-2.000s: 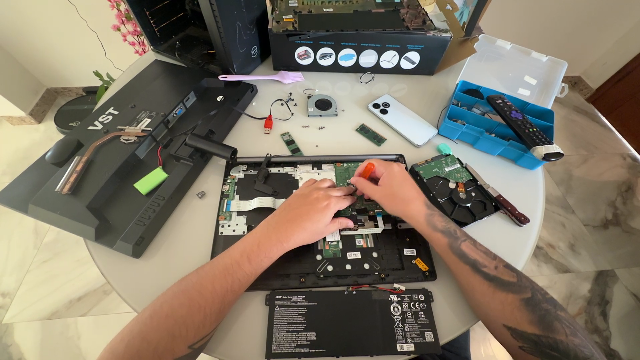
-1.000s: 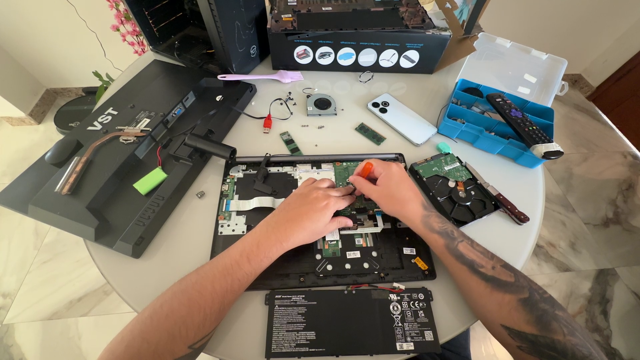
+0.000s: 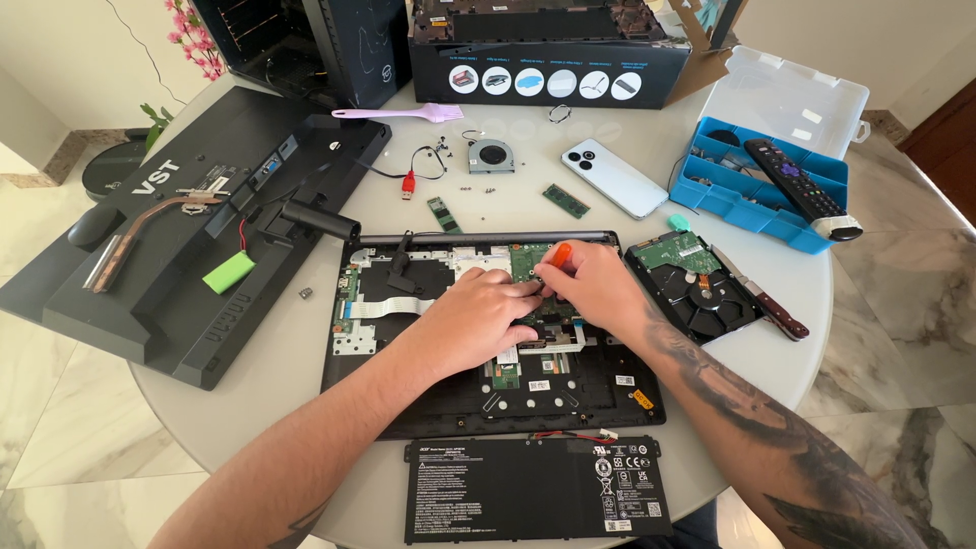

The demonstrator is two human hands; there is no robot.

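An opened laptop base [image 3: 427,412] lies on the round table with its green motherboard [image 3: 526,263] exposed. My right hand [image 3: 595,282] grips the orange handle of a screwdriver [image 3: 561,255] over the board; its tip is hidden by my fingers. My left hand [image 3: 488,316] rests on the board, fingertips beside the screwdriver, and whether it pinches anything is hidden. A white ribbon cable [image 3: 393,307] runs left of it. An Acer laptop battery [image 3: 534,492] lies along the near edge of the base. Beyond the base are a cooling fan [image 3: 492,156] and a memory module [image 3: 566,200].
At left lies a monitor [image 3: 99,191] bearing a copper heat pipe [image 3: 141,225] and a green battery pack [image 3: 229,272]. At right are a hard drive [image 3: 686,286], a knife [image 3: 774,305], a phone [image 3: 616,179] and a blue organizer box [image 3: 793,229] with a remote control [image 3: 801,183] on it.
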